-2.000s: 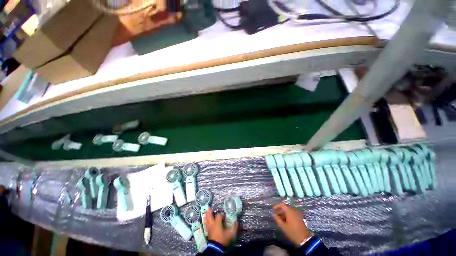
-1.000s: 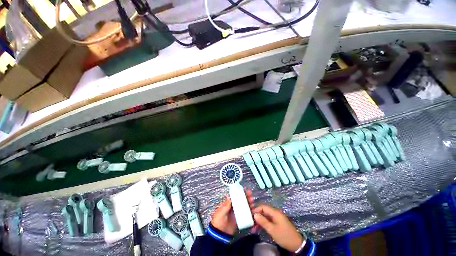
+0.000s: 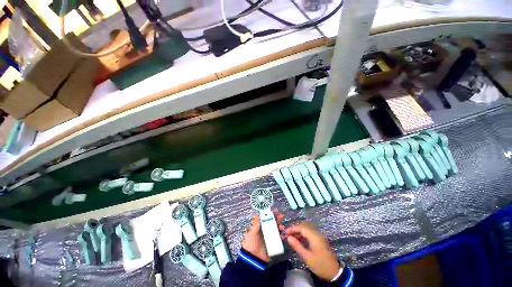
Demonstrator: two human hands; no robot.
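Note:
A mint-green handheld fan (image 3: 271, 230) stands out in front of me, its round grille up and its handle down. My left hand (image 3: 255, 242) holds the handle from the left side. My right hand (image 3: 312, 250) is at the handle's right edge, thumb and fingertips close together; whether they touch the fan is hard to tell. Several loose fans (image 3: 218, 242) lie to the left of my hands. A tight slanted row of fans (image 3: 359, 178) lies to the right, near the post.
Silvery wrap (image 3: 359, 235) covers the bench. A white sheet (image 3: 147, 238) with a dark pen-like tool (image 3: 157, 263) lies left, beside a small fan group (image 3: 100, 241). Beyond are the green conveyor (image 3: 236, 143) with fans, a metal post (image 3: 338, 84) and a raised white shelf.
The fan was picked up from the bench and raised before me between both hands. Since one second ago, my right fingers have shifted slightly at its edge. The camera view has turned.

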